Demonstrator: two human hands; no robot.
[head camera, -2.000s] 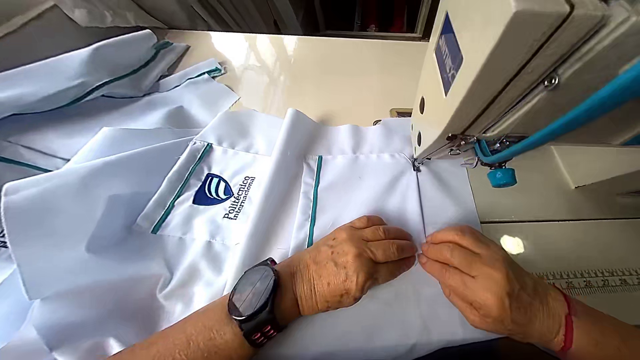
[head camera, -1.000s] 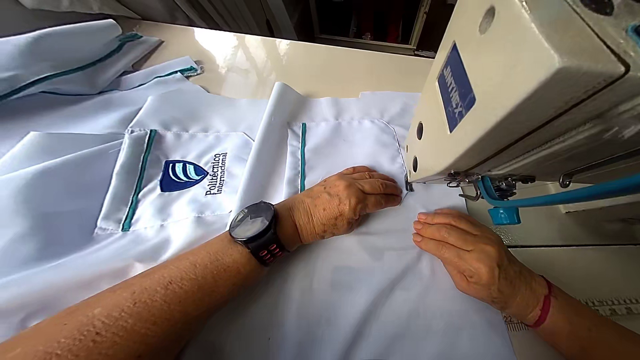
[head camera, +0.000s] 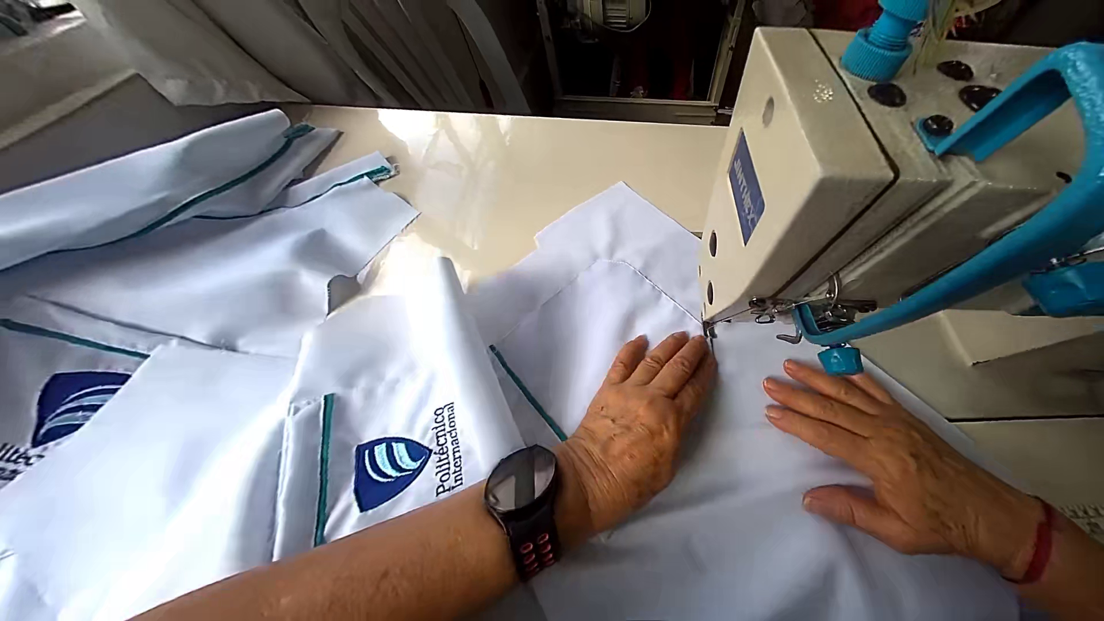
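White fabric lies under the needle area of an industrial sewing machine. Its presser foot rests by the edge of a sewn-on pocket piece with teal piping. My left hand, with a black watch at the wrist, lies flat on the pocket piece, fingertips just below the presser foot. To the right of the foot, my right hand rests on the fabric with its fingers apart. An embroidered pocket with a blue shield and lettering lies left of my left hand.
More white garment pieces with teal piping are heaped on the left of the glossy cream table. A blue lever and a blue knob jut from the machine near my right hand. Grey cloth hangs behind the table.
The fabric has turned under the machine, so the pocket piece now lies slanted. Both hands pinched the cloth together at first; now they are apart, flatter, on either side of the presser foot.
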